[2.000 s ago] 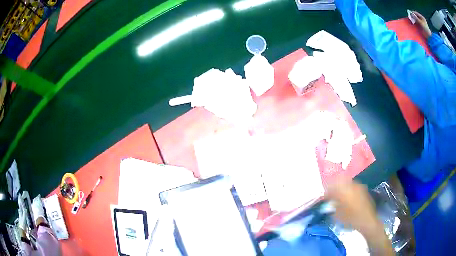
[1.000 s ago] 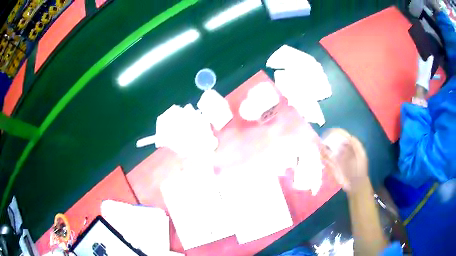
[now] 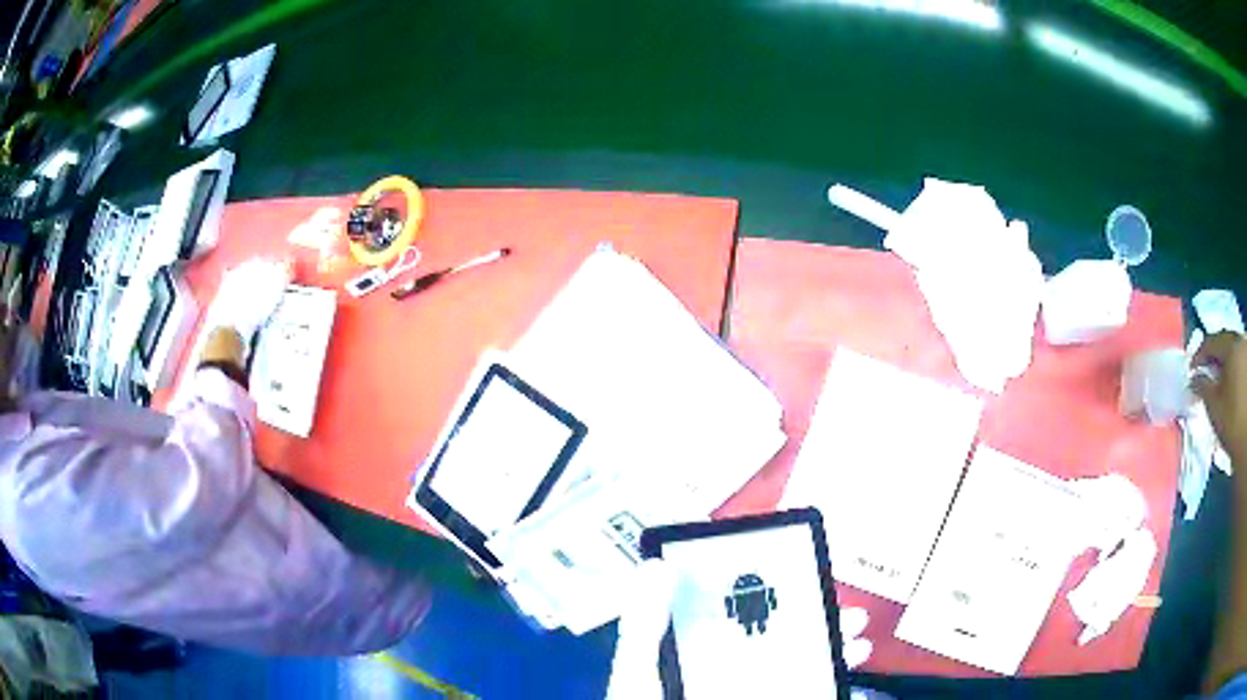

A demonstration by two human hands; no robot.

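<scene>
A black-framed tablet (image 3: 749,615) with a white screen and a dark robot logo is tilted at the bottom centre. White-gloved fingertips of my left hand (image 3: 855,637) show at its right edge; the rest of that hand is hidden or cut off. My bare right hand (image 3: 1221,390) is at the right edge, partly cut off. Its fingers are against a small blurred white block (image 3: 1156,384); whether they grip it is unclear. A white bottle (image 3: 1087,302) with a raised round lid stands above, beside a crumpled cloth heap (image 3: 971,274).
A second tablet (image 3: 502,449) lies by white boxes (image 3: 643,369) and printed sleeves (image 3: 581,554). Two white printed rectangles (image 3: 879,472) lie right of centre. A yellow tape roll (image 3: 386,222) and pen (image 3: 451,274) lie left. A person in pink (image 3: 205,520) reaches in from the left.
The view has swung left, bringing the tape roll and pink-sleeved person into fuller view. The logo tablet now shows larger at bottom centre. My right hand appears farther right, at the frame edge.
</scene>
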